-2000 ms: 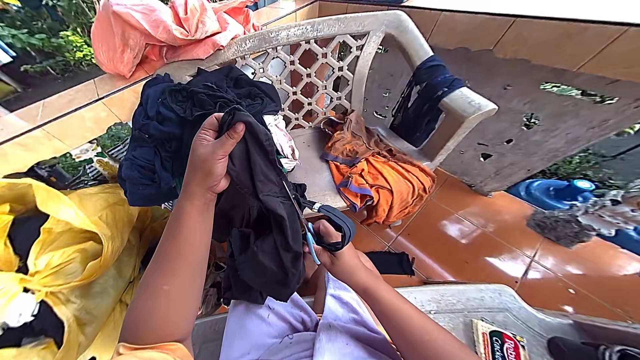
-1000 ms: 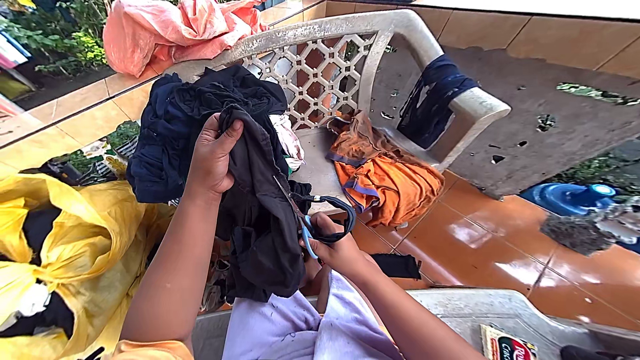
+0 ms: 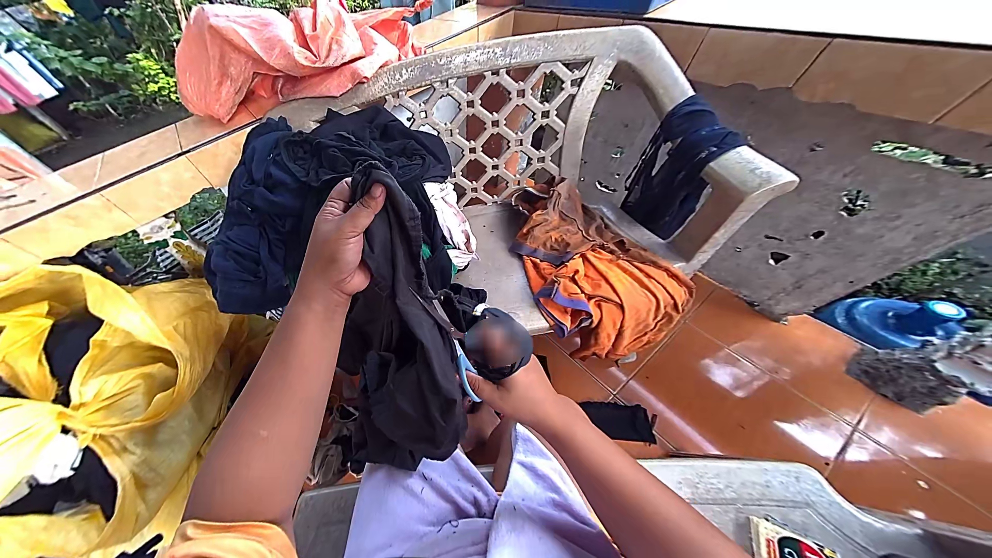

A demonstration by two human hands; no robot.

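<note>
My left hand [image 3: 345, 236] grips the upper part of a black cloth [image 3: 399, 333], thumb on top, and the cloth hangs down over my lap. Scissors with light blue handles [image 3: 466, 372] are in my right hand [image 3: 504, 387], their blades against the cloth's right edge. A dark strip of fabric lies over my right fingers and partly hides them; a blurred patch covers this spot too. Beyond my left hand, a heap of dark clothes [image 3: 256, 225] rests on a worn plastic chair [image 3: 496, 271]. An orange and brown garment [image 3: 620, 298] lies on the seat's right side.
A yellow sack [image 3: 147, 372] holding dark and white cloth stands at the left. A salmon-coloured sack [image 3: 263, 62] sits on the tiled ledge behind. Dark cloth [image 3: 674, 167] hangs over the chair's armrest. A blue water jug [image 3: 891, 319] lies at the right, and black fabric [image 3: 620, 421] on the floor tiles.
The dark strip by my right hand, a loop around the fingers in the earlier frames, now looks bunched over them. My left hand keeps its hold on the black cloth.
</note>
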